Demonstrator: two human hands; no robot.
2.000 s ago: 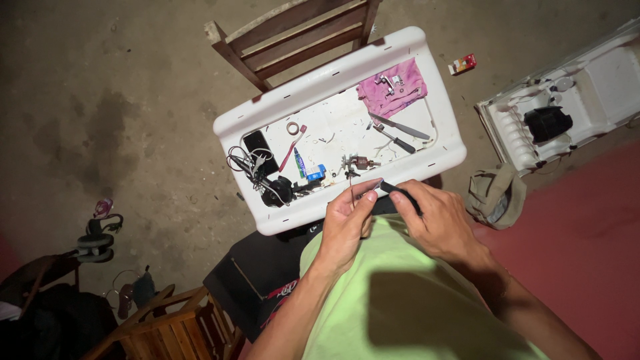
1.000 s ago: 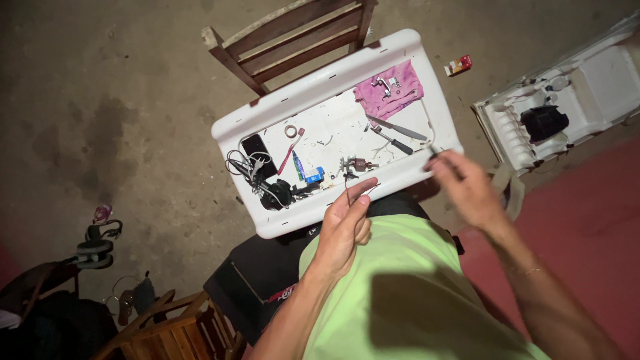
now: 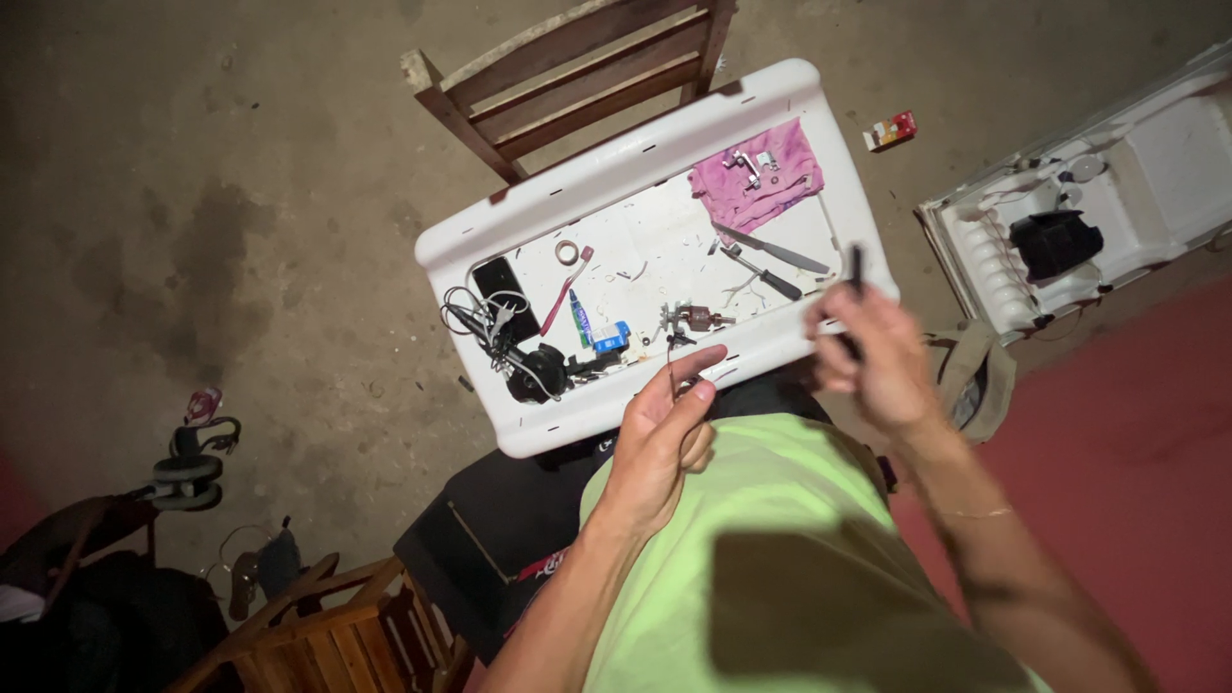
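Observation:
My left hand (image 3: 666, 433) is at the near edge of a white plastic tray (image 3: 539, 204), its fingers closed on a small part with a thin wire; the part is mostly hidden. My right hand (image 3: 871, 361), blurred, holds a slim black tool (image 3: 856, 268) upright over the tray's right corner. Just beyond my left hand lies a small motor armature (image 3: 695, 317). A knife (image 3: 775, 250) and a black-handled screwdriver (image 3: 767, 276) lie near my right hand. Metal parts (image 3: 751, 168) rest on a pink cloth (image 3: 796, 159).
Inside the tray are a tape roll (image 3: 567, 252), a toothbrush (image 3: 565, 292), a glue tube (image 3: 580, 319), a blue box (image 3: 611, 337), a phone (image 3: 506, 294) and tangled cables (image 3: 486, 322). A wooden chair (image 3: 577, 82) stands beyond. At right lies a white appliance panel (image 3: 1174, 173).
My right hand has moved away from my left hand, to the right, with the black tool in it. The left hand stays near the tray's edge.

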